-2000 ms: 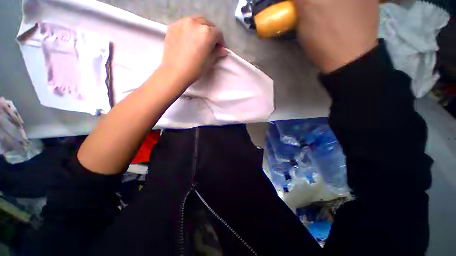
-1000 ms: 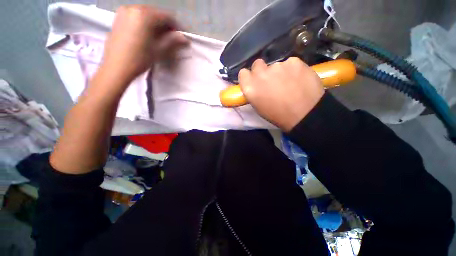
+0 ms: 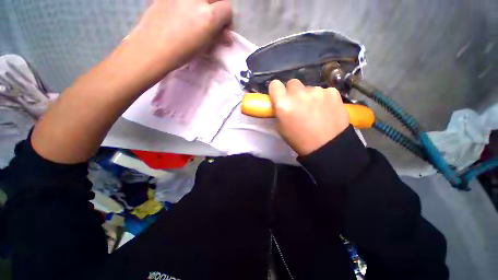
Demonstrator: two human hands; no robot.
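Note:
A pale pink garment panel (image 3: 232,134) lies along the table's near edge, with a deeper pink patch (image 3: 183,95) on its left part. My right hand (image 3: 312,115) is closed around the yellow-orange iron handle (image 3: 256,105). The dark steam iron (image 3: 300,57) rests over the panel's right part, its tip pointing left. My left hand (image 3: 205,24), near the top edge of the picture, has its fingers closed at the panel's upper edge, left of the iron's tip. The fingertips are partly hidden, but the panel is drawn up toward them.
The grey-white pressing table (image 3: 415,44) extends behind. Ribbed hoses (image 3: 401,117) run from the iron to the right, joining a blue line. A crumpled whitish translucent item (image 3: 464,134) lies at right. Layered pinkish cloth (image 3: 19,90) is at the left edge. A red item (image 3: 164,159) lies below the table.
The iron came in from the upper right onto the panel. My left hand moved from the panel's middle to the left, then up to its upper edge. The panel's left part has shifted and turned.

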